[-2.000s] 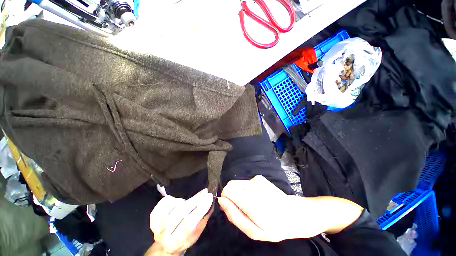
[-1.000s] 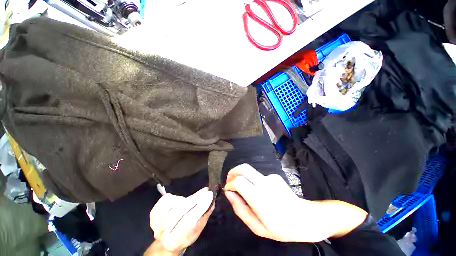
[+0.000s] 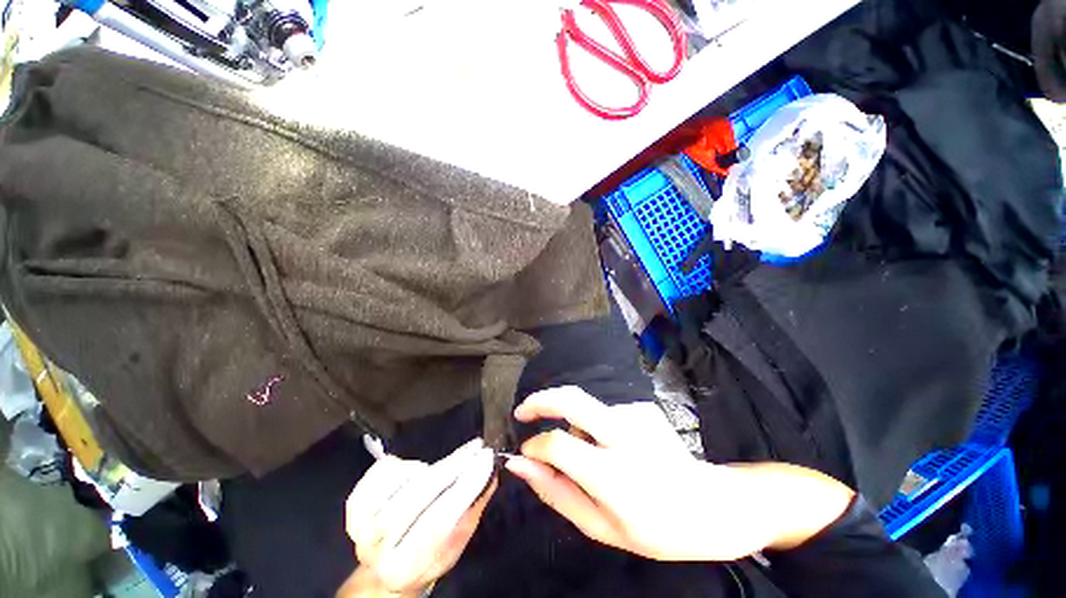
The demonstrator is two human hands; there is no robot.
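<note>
A narrow dark brown-grey fabric strip [image 3: 502, 395] hangs down from the folded tie belt [image 3: 397, 327] of a large brown-grey garment [image 3: 351, 222]. My left hand [image 3: 419, 516] pinches the strip's lower end between thumb and fingers. My right hand [image 3: 631, 477] is beside it, its thumb and fingertips close together at the strip's end. A tiny dark point shows between the fingertips of both hands; whether it is a needle or thread is unclear. The strip's very end is hidden by my left fingers.
Red-handled scissors [image 3: 622, 58] lie on the white table [image 3: 468, 105]. A clear plastic bag [image 3: 748, 208] of small brown pieces sits on a blue crate [image 3: 660, 228]. Black fabric [image 3: 865, 350] covers the right side. Metal machine parts [image 3: 251, 33] stand at top left. Pink thread [image 3: 265, 390] lies on the garment.
My right hand rose slightly from the strip's end, then came back down, and its index finger is now lifted and more spread. My left hand stays almost still, still pinching the strip.
</note>
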